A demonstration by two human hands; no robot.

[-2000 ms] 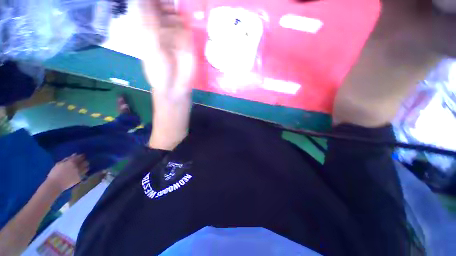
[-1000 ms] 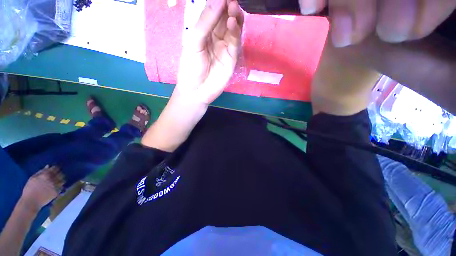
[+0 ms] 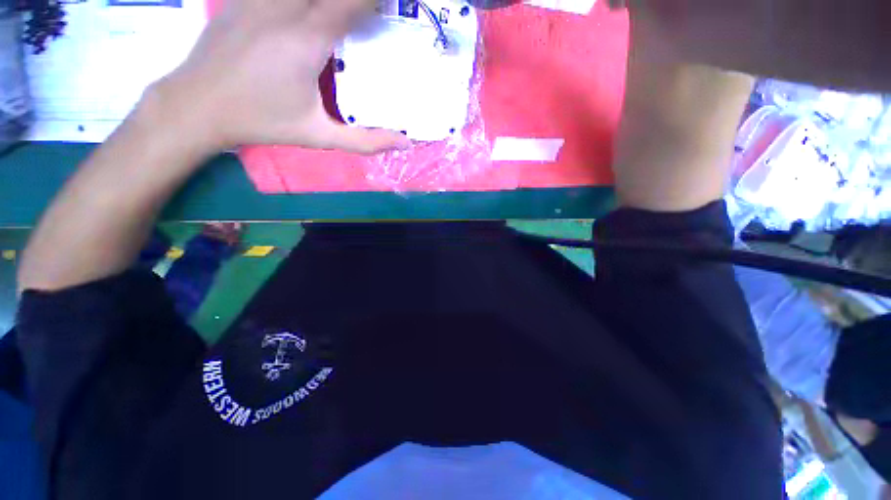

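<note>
A white rounded-square housing lies on clear plastic film on the red mat. Small dark holes and a short dark wire show on it. My left hand is around the housing's left side, with the thumb along its near edge and the fingers towards the top, partly cut off by the frame. My right arm reaches up at the right. My right hand is blurred and cut off at the top right, and its fingers and anything in them cannot be made out.
A white sheet with a dark screw pile lies at the left. More white housings lie in clear plastic at the right. The green bench edge runs in front of me. A black cord crosses at the right. Another person's head shows lower right.
My left hand has moved from open above the mat to the left side of the housing, which now shows. My right hand has moved up, mostly out of the frame.
</note>
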